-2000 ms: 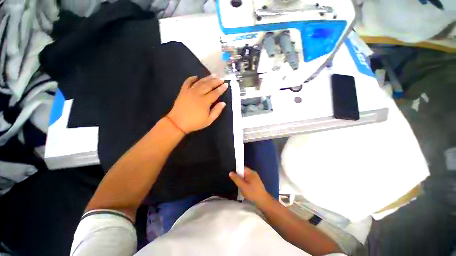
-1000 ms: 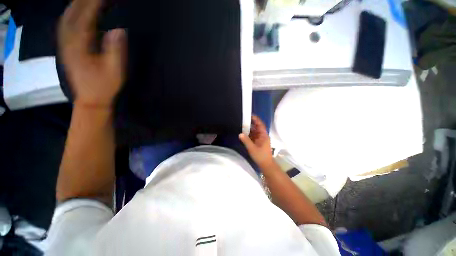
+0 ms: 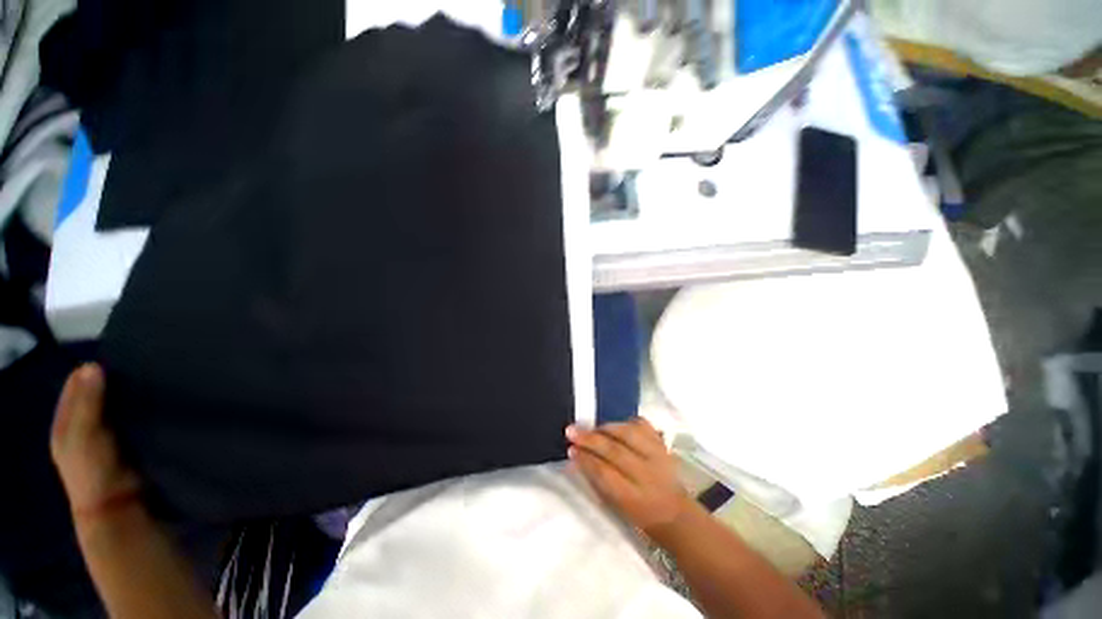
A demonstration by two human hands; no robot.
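Observation:
A large black fabric panel (image 3: 351, 266) lies flat from the machine down to my lap. A white backing panel (image 3: 576, 278) shows as a narrow rim along its right edge. The upper right corner lies at the needle area (image 3: 568, 55) of the overlock machine (image 3: 659, 85). My right hand (image 3: 628, 466) pinches the lower right corner of black and white layers. My left hand (image 3: 91, 441) is at the panel's lower left edge, thumb side up; its fingers are partly hidden, so its grip cannot be told.
A black phone (image 3: 825, 191) lies on the white table (image 3: 761, 248) right of the machine head. A stack of white cut panels (image 3: 822, 363) is at the right below the table edge. Other black cloth (image 3: 230, 61) lies at the upper left.
My left hand has moved from on top of the panel near the needle down to its lower left edge. The panel is spread wider. My right hand stays at the lower right corner.

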